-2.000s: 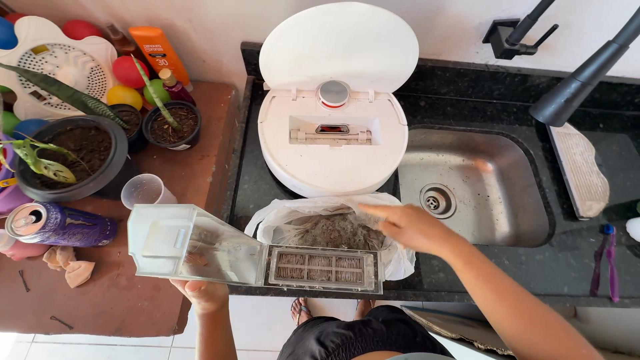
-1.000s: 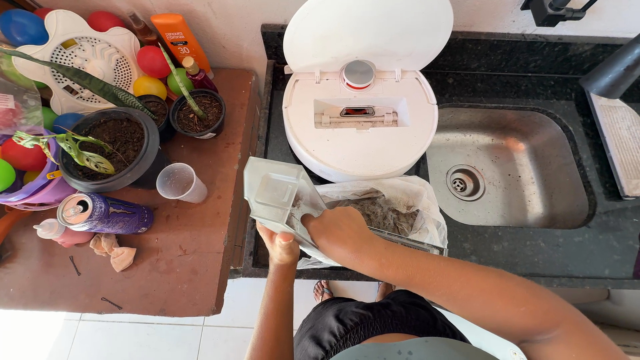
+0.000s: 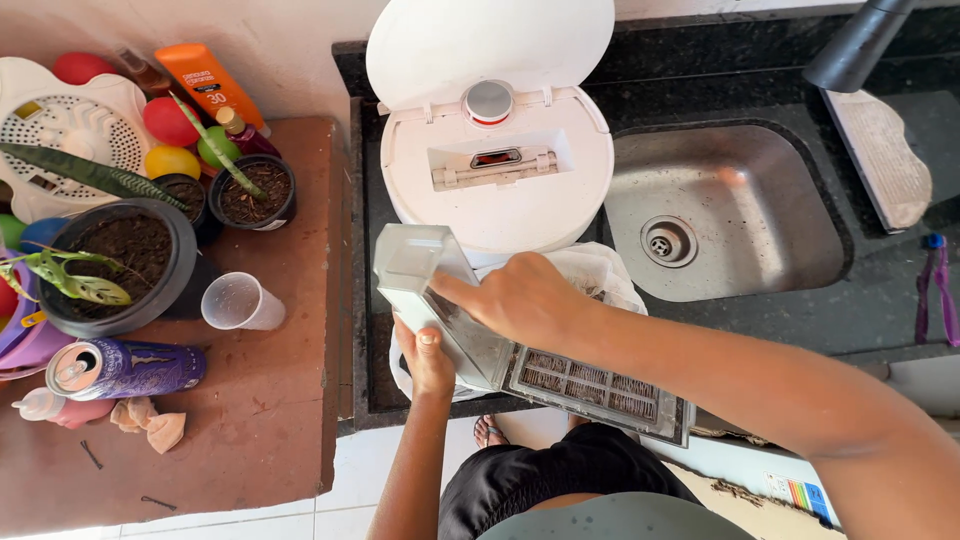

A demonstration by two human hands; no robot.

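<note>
My left hand point(image 3: 426, 356) grips the clear plastic dustbin point(image 3: 416, 259) of a robot vacuum from below. The dustbin hangs open, its hinged side with a dusty pleated filter point(image 3: 589, 382) reaching out to the right. My right hand point(image 3: 517, 296) is over it, the index finger extended into the bin at its dusty inner wall; the other fingers are curled. Behind stands the white robot vacuum point(image 3: 495, 214) with its lid point(image 3: 491, 45) raised and its bin slot exposed. Under the dustbin lies a white plastic bag point(image 3: 611, 274), its grey dust mostly hidden by my right hand and arm.
A steel sink point(image 3: 750, 217) is right of the vacuum, under a black faucet point(image 3: 859, 45). A purple toothbrush point(image 3: 943, 289) lies at the far right. On the brown table are a plastic cup point(image 3: 241, 302), a purple can point(image 3: 127, 369) and potted plants point(image 3: 120, 262).
My right hand has gone from pointing above the dust bag to inside the dustbin. The dustbin is tilted differently from two seconds ago. The view has shifted.
</note>
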